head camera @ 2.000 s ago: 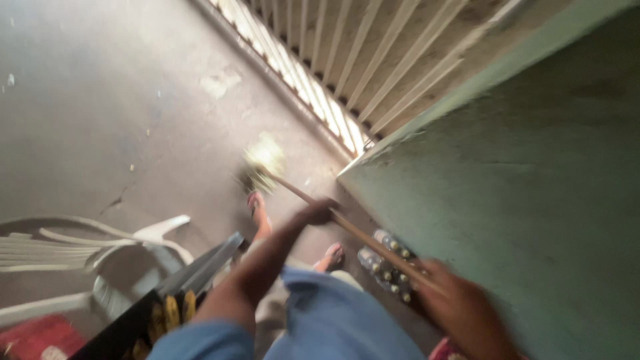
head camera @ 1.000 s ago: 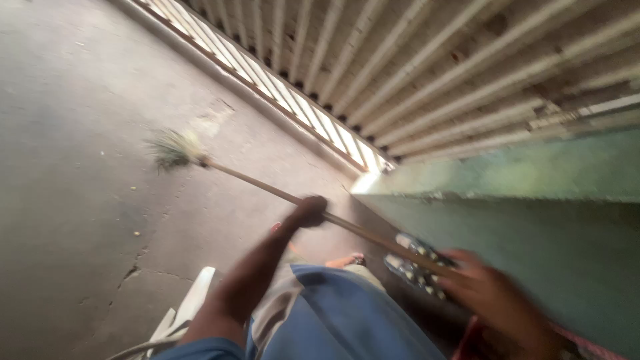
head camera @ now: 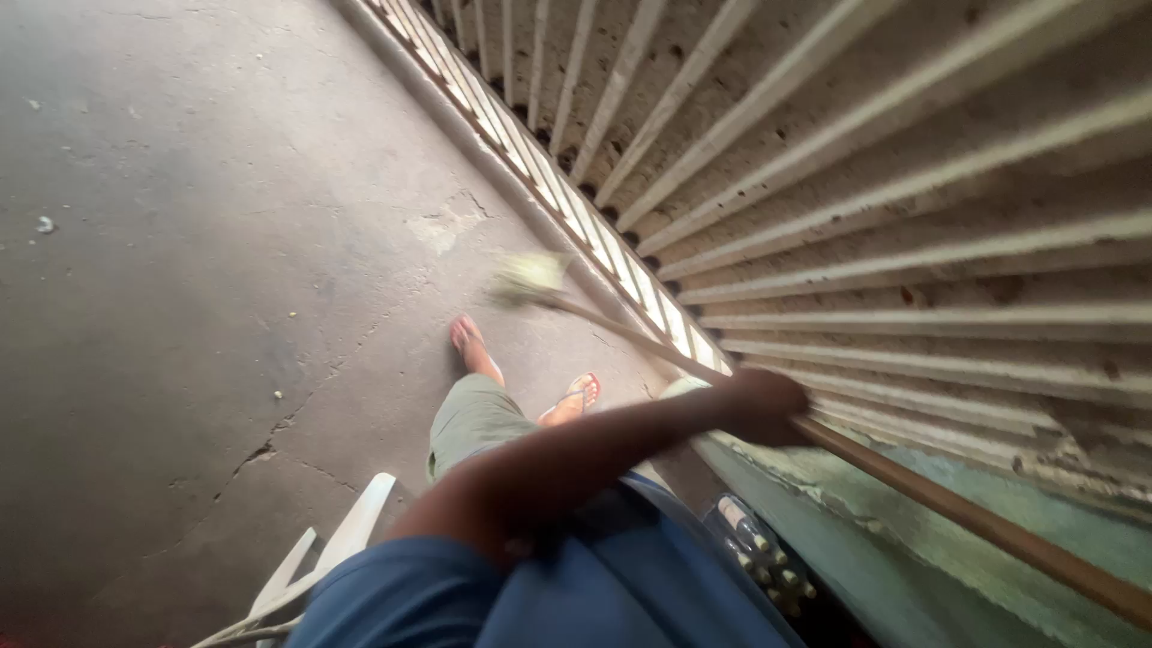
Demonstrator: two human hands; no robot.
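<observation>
My left hand (head camera: 765, 405) is closed around the wooden handle (head camera: 945, 495) of a broom, with my forearm reaching across my body from the lower left. The handle slants from the lower right edge of the view up and left to the blurred pale bristles (head camera: 529, 274). Those bristles lie over the concrete floor (head camera: 225, 225) beside the base of the barred gate, just beyond my feet in flip-flops. Whether they touch the floor cannot be told. My right hand is outside the view.
A ribbed metal gate (head camera: 810, 180) runs diagonally along the floor's edge and meets a green wall (head camera: 864, 531) at the right. Several capped bottles (head camera: 760, 549) stand near the wall's foot, by my body. Part of a white plastic chair (head camera: 355, 531) is at the lower left.
The broom's bristles have swung from left of my feet toward the gate since one second ago. My left hand has moved right with the handle, and my right hand has left the view.
</observation>
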